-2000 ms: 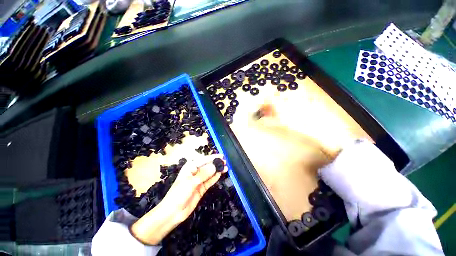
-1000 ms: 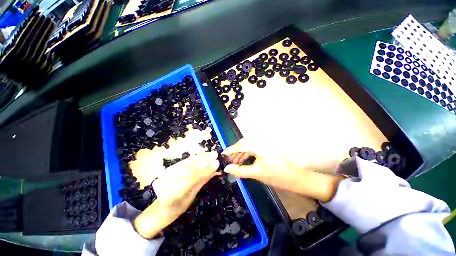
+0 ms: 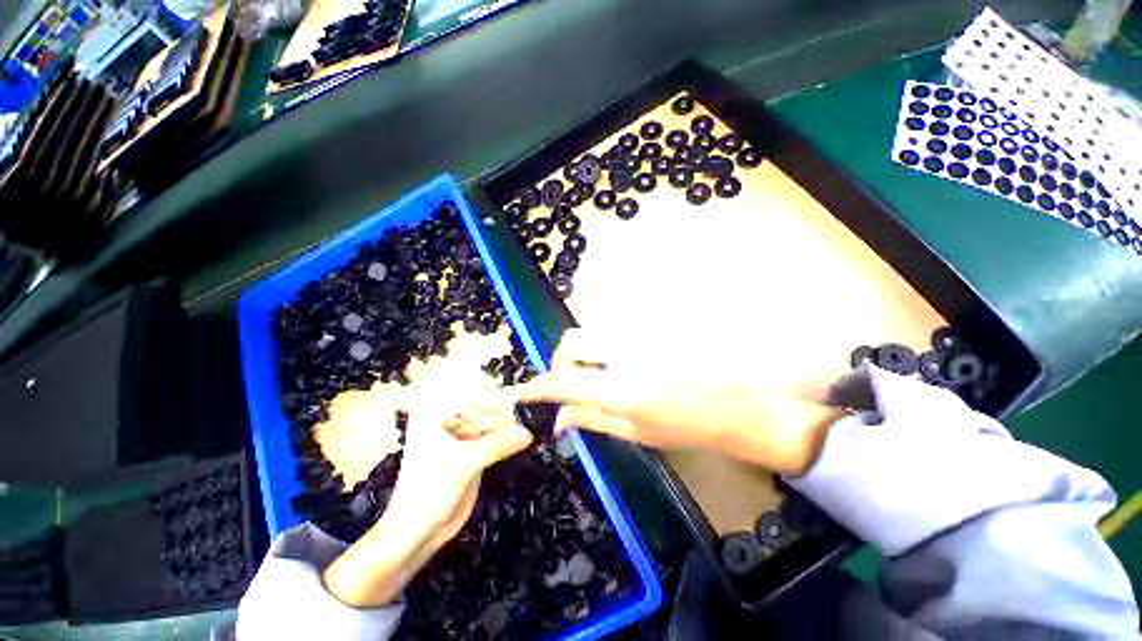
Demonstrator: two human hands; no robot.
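Observation:
My left hand (image 3: 441,457) and my right hand (image 3: 683,407) meet over the right rim of the blue bin (image 3: 261,413). A small black part (image 3: 539,418) is held between the fingertips of both hands. Its exact shape is partly hidden by the fingers. The bin holds a heap of small black parts (image 3: 376,301) on a tan liner. Black rings (image 3: 626,175) lie scattered at the far end of the black tray (image 3: 864,238). Larger black ring parts (image 3: 897,358) sit at its right and near edges, partly covered by my right sleeve.
A pocketed black tray (image 3: 200,532) with round parts lies at the left. Stacked dark trays (image 3: 63,125) stand at the far left. White sheets with black circles (image 3: 1021,150) lie at the right on the green bench. A dark green channel (image 3: 501,138) runs behind the bin and tray.
My right hand has come from over the black tray to my left hand at the bin's rim. Both hands now hold the black part together. The view has shifted slightly.

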